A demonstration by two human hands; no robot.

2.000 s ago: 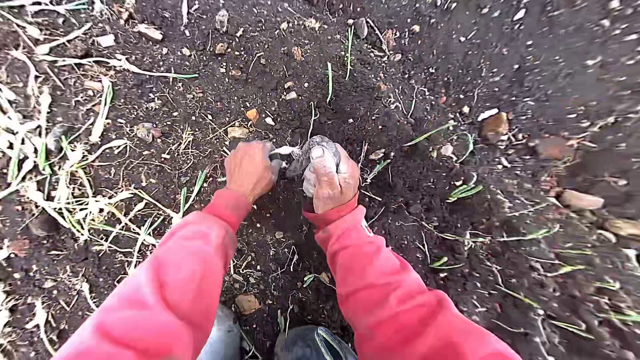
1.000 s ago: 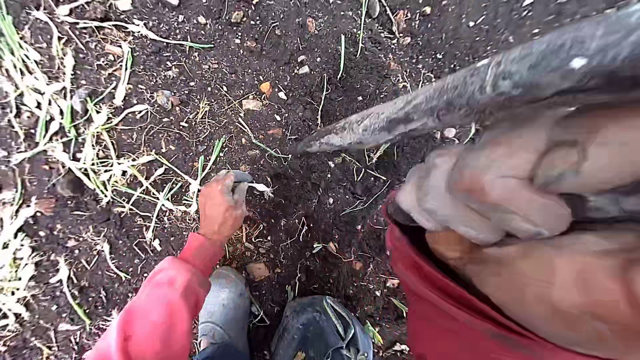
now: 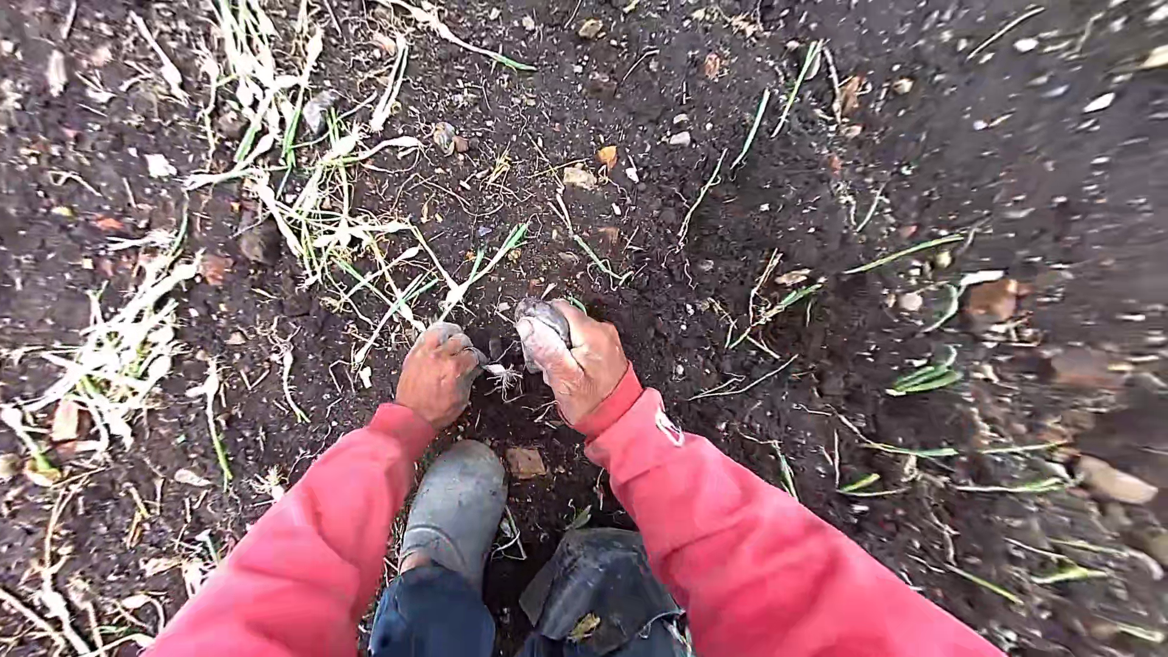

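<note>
My left hand [image 3: 441, 374] is low over the dark soil, closed around a small plant, possibly an onion seedling, whose pale rooted end [image 3: 502, 372] sticks out toward the right. Beside it, a short gap away, my right hand [image 3: 573, 356] grips a dark, dirt-covered stick-like tool [image 3: 540, 321]; its rounded end shows near the thumb and the rest is hidden under the hand. The plant's leaves are mostly hidden by my left hand. Green-and-white seedlings [image 3: 474, 278] lie on the soil just above the left hand.
Heaps of pale seedlings [image 3: 310, 210] lie at upper left and more [image 3: 119, 356] at far left. Green shoots [image 3: 903, 255] stand or lie in the soil on the right. Stones are scattered about. A grey boot [image 3: 461, 506] and a dark boot [image 3: 598, 584] are below my hands.
One second ago my right hand held the long pointed tool up close to the camera at the right; it has come down beside my left hand. The left hand still holds a small plant.
</note>
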